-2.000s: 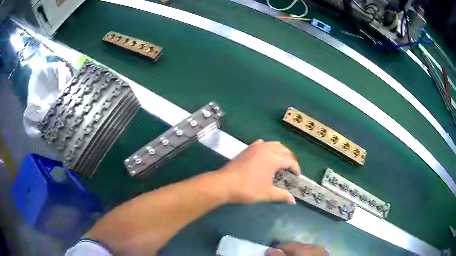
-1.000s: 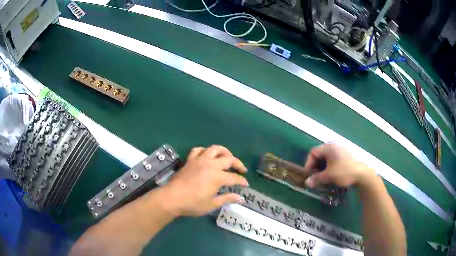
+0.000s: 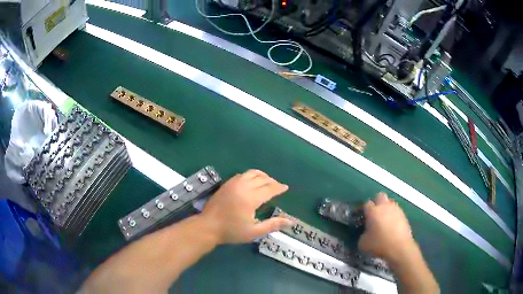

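My left hand (image 3: 244,207) has its fingers apart, thumb at the left end of a grey fixture bar (image 3: 312,234). My right hand (image 3: 387,227) grips a blurred short-looking grey bar (image 3: 338,211), its right part hidden by the fingers, just beyond the first bar. A pale silver bar (image 3: 307,263) lies along the near side of the first bar. A slanted grey bar pile (image 3: 168,202) with silver round studs lies left of my left hand. Gold-brown fixture bars lie farther off, one at the left (image 3: 148,109), one by the middle metal strip (image 3: 330,126).
A large stack of grey bars (image 3: 77,163) stands at the left beside a white bag (image 3: 28,135). A blue plastic object (image 3: 26,247) is at the lower left. A white box (image 3: 51,26) is at the upper left. Cables (image 3: 289,51) and machinery (image 3: 395,51) line the far side.
The gold-brown bar that was at my right hand now lies farther away by the middle strip. My right hand now holds a grey bar. My left hand stays near the same bars.
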